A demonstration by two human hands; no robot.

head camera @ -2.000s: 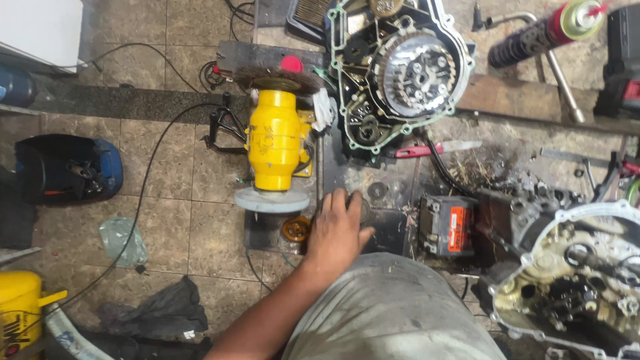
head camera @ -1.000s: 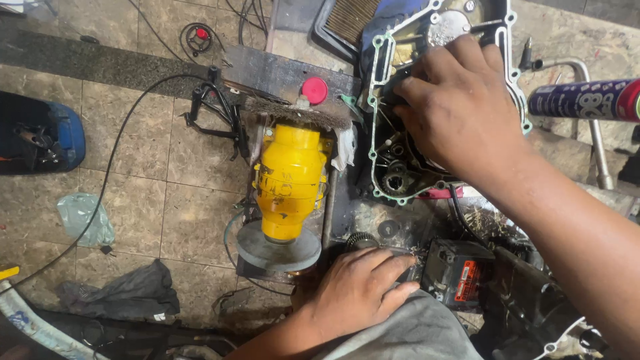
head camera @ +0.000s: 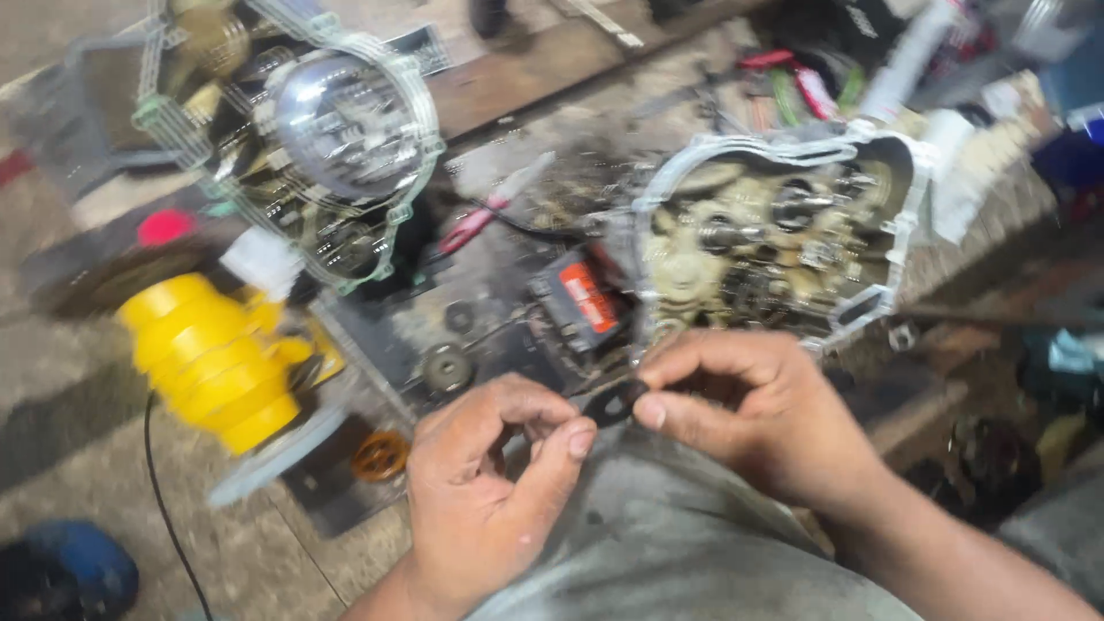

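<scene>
My right hand (head camera: 750,405) pinches a small dark ring-shaped part (head camera: 614,404) between thumb and index finger, low in front of my body. Just left of that part is my left hand (head camera: 500,483), its thumb and index finger drawn near each other; whether they touch the part is unclear. Beyond my left hand a round metal gear or disc (head camera: 448,368) lies on the dark bench surface, and a smaller washer-like part (head camera: 459,316) is behind it. An opened engine case with a clutch basket (head camera: 345,129) stands at upper left. The view is blurred.
The yellow bench grinder (head camera: 211,362) with its grey wheel (head camera: 276,457) is at left, an orange round part (head camera: 380,455) nearby. A battery (head camera: 576,300) sits centrally, beside another engine case (head camera: 776,233). A red-handled tool (head camera: 473,228) lies behind. A cable (head camera: 159,483) runs down the floor.
My right hand has come away from the engine case at the back and is now near my left hand, holding the dark ring part. My left hand has lifted from the bench. The view has swung right.
</scene>
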